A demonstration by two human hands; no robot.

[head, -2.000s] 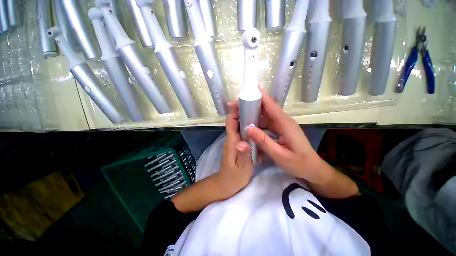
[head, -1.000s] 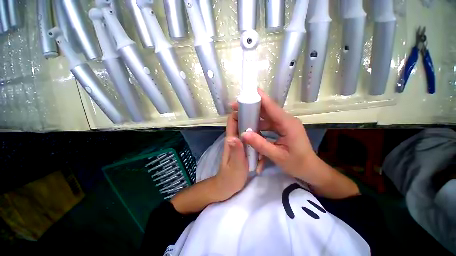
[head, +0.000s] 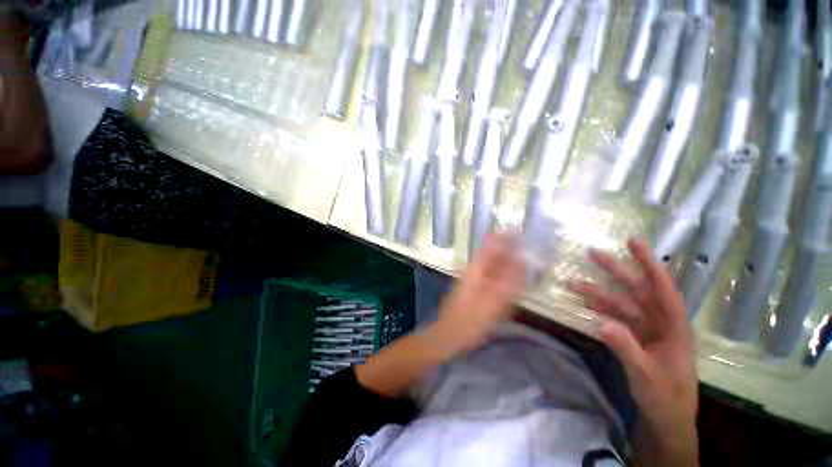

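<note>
My left hand [head: 488,285] is blurred at the bench edge, its fingertips beside the lower end of a silver-grey handpiece [head: 542,228]. Blur hides whether it grips this unit. My right hand [head: 650,339] is raised over the bench edge with its fingers spread and nothing seen in it. Several more handpieces with grey bodies and white necks lie in rows on clear trays; one grey body [head: 444,196] lies left of my left hand. Glare and blur cover the area between my hands.
A green crate [head: 259,365] with slim silvery pieces stands below the bench edge. A yellow crate [head: 150,283] and a black speckled cloth or bag [head: 137,187] are at the left. Part of a person's arm [head: 20,109] shows at the far left.
The view has swung to the left and tilted. My hands have parted from their shared hold on the handpiece over my lap. My right hand has opened, and both are blurred by motion.
</note>
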